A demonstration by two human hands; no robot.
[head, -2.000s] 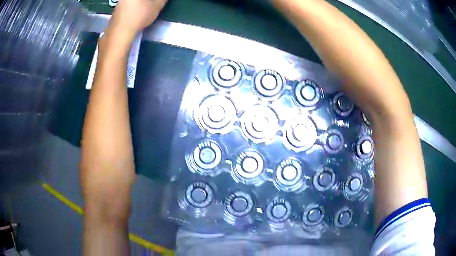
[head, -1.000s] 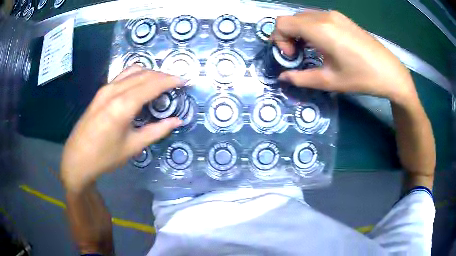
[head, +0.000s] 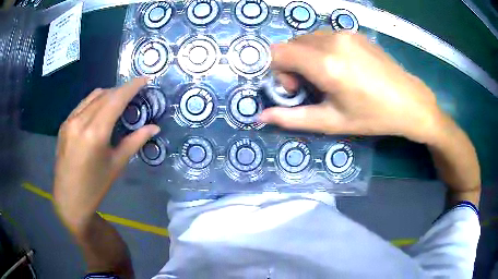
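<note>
A clear blister tray (head: pixel 273 188) lies in front of me with round parts (head: pixel 245 155) in many pockets; glare whitens part of the second row. My left hand (head: pixel 95 147) is at the tray's left edge, with a round part (head: pixel 134 113) between thumb and fingers, overlapping the leftmost pocket of the third row. My right hand (head: pixel 349 87) is over the right half of the tray, with a blurred round part (head: pixel 286 93) between thumb and fingers, just right of the third row's middle. This hand hides pockets in the second and third rows.
A white label sheet (head: pixel 63 38) lies on the dark green worktop (head: pixel 41 109) left of the tray. A metal rail (head: pixel 431 41) runs behind the tray, with the green belt (head: pixel 458 16) beyond. Stacked clear trays (head: pixel 19 60) stand at far left. A yellow floor line (head: pixel 131 223) shows below.
Both arms have come back from beyond the rail over the tray. Since one second ago, my left hand has moved left to the edge pocket, and my right hand has moved down and slightly left.
</note>
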